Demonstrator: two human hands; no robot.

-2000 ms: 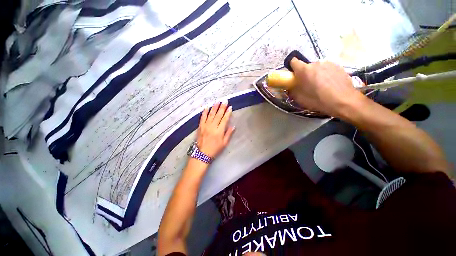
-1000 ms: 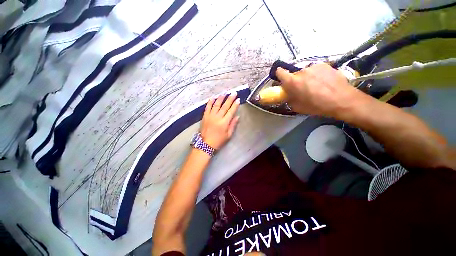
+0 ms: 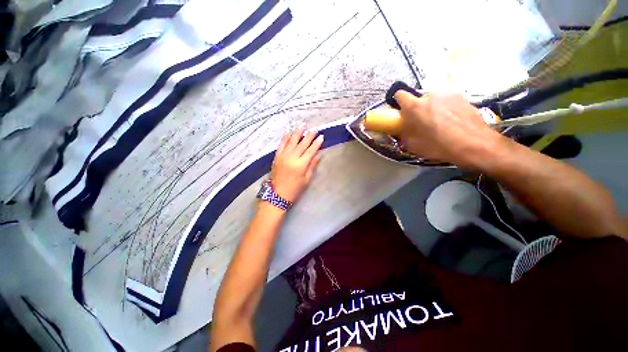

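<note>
A navy waistband strip (image 3: 231, 187) with a white outer edge lies in a curve on the white table. A small label (image 3: 197, 237) shows on its lower part, and its near-left end has a short white-and-navy striped piece. My left hand (image 3: 296, 165) lies palm down and flat on the band, fingers slightly apart, holding nothing. My right hand (image 3: 441, 127) grips the yellow handle of the steam iron (image 3: 383, 122). The iron's pointed tip is on the band's right end; the part of the band under the iron is hidden.
Layered navy-and-white waiting bands (image 3: 131, 130) lie across the table's far side. A heap of grey-white cut fabric (image 3: 41, 89) is at far left. Finished bands (image 3: 78, 275) lie at the left edge. Hoses (image 3: 571, 110) run right from the iron. A pale round object (image 3: 452, 206) is below the table edge.
The view shifted left and back between frames. My left hand stays on the band, with slight movement. The iron stays at the band's right end, its tip shifting slightly along it.
</note>
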